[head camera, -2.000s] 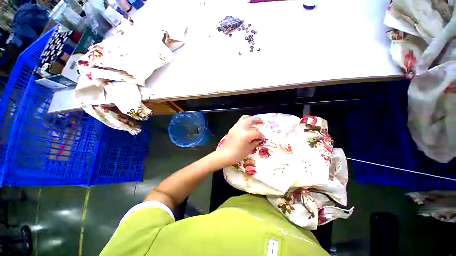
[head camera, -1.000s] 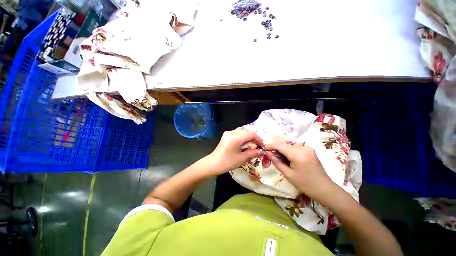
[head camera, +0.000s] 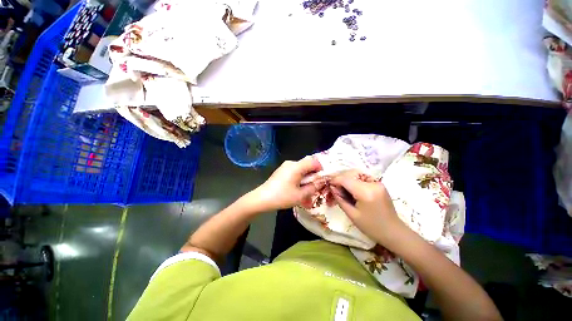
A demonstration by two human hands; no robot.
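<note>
The cream floral garment (head camera: 414, 182) lies bunched on my lap, with red flowers and brown-green leaves. My left hand (head camera: 290, 183) pinches the cloth at its left part. My right hand (head camera: 364, 204) is at the same spot, its fingertips almost touching those of my left hand, thumb and fingers closed together. A needle is too small to make out between the fingertips. Small dark buttons (head camera: 351, 24) lie loose on the white table beside a darker cluster at the top edge of the picture.
The white table (head camera: 439, 56) has its edge just beyond my lap. Another floral garment (head camera: 163, 63) hangs over its left corner. A blue crate (head camera: 106, 157) with a carton of spools (head camera: 81, 28) is at left. A blue bin (head camera: 249, 145) stands on the floor. More floral cloth (head camera: 559, 69) is at far right.
My right hand, out of view two seconds ago while a pale thread stretched rightward, has come to the cloth beside my left hand. The thread no longer shows. The view has shifted slightly.
</note>
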